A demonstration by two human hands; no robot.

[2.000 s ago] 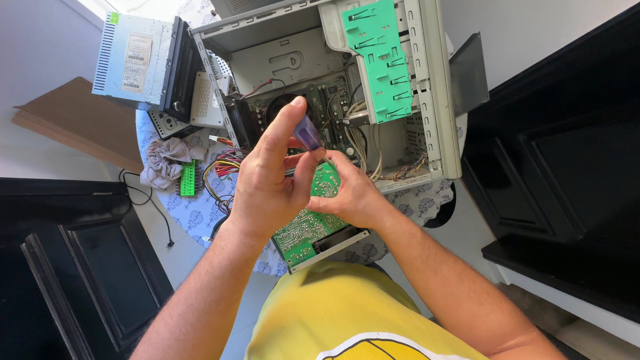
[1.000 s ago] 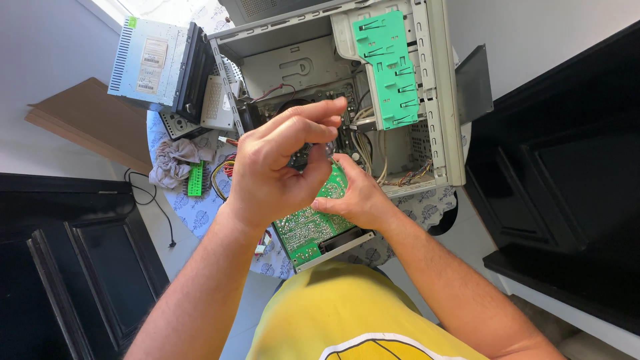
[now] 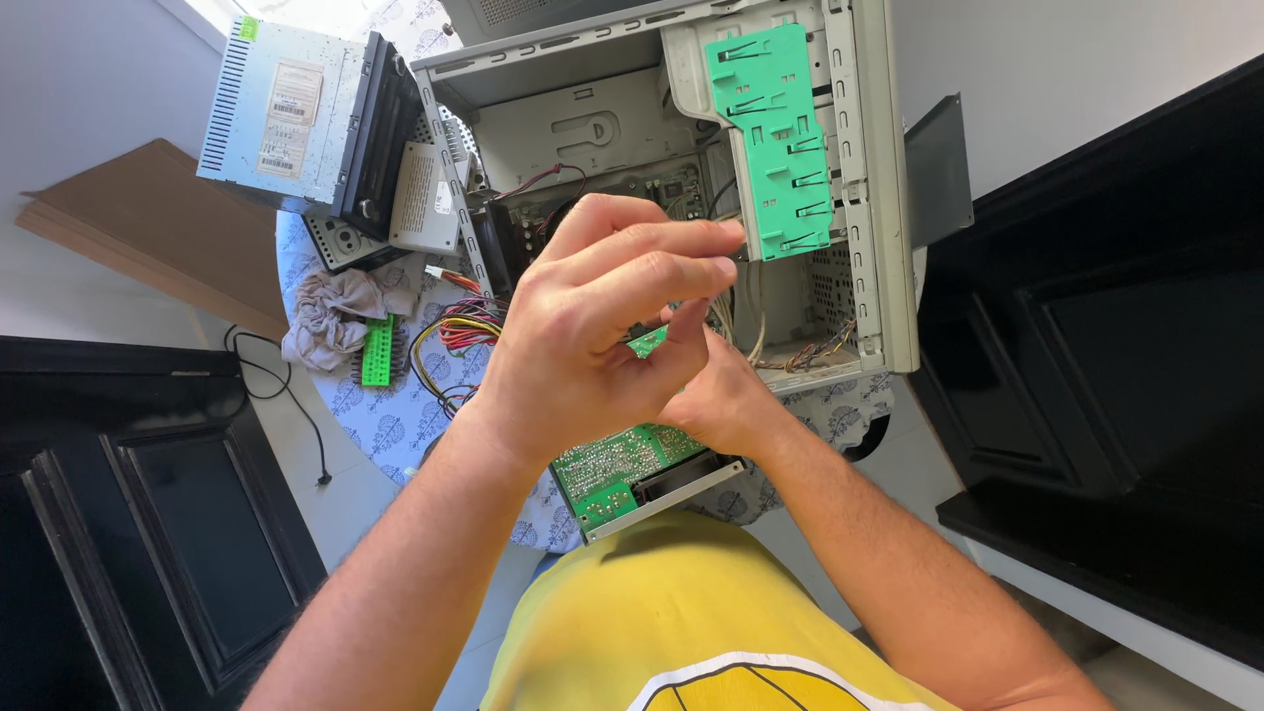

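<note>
My left hand (image 3: 602, 336) is raised over the green circuit board (image 3: 622, 464), its fingers curled and the thumb bent toward them; whether anything is between them is hidden. Lower and to the right, my right hand (image 3: 726, 395) grips the board's right side, with its fingertips partly hidden behind the left hand. The board sits in a metal frame with a black part at the near edge. Beyond the hands lies an open computer case (image 3: 879, 197) with a green plastic bracket (image 3: 775, 148) and loose cables inside. A bundle of coloured wires (image 3: 464, 331) is left of the board.
On the patterned tablecloth (image 3: 365, 415), at the left, are a car stereo unit (image 3: 281, 109), a flat metal drive (image 3: 427, 197), a crumpled cloth (image 3: 326, 321) and a green terminal strip (image 3: 377, 351). A brown cardboard panel (image 3: 158, 227) and a black cable (image 3: 296, 395) are farther left.
Two seconds ago my left hand held a purple translucent handle upright over the board; it is no longer visible. The left hand's fingers now extend farther right. The right hand stays at the board.
</note>
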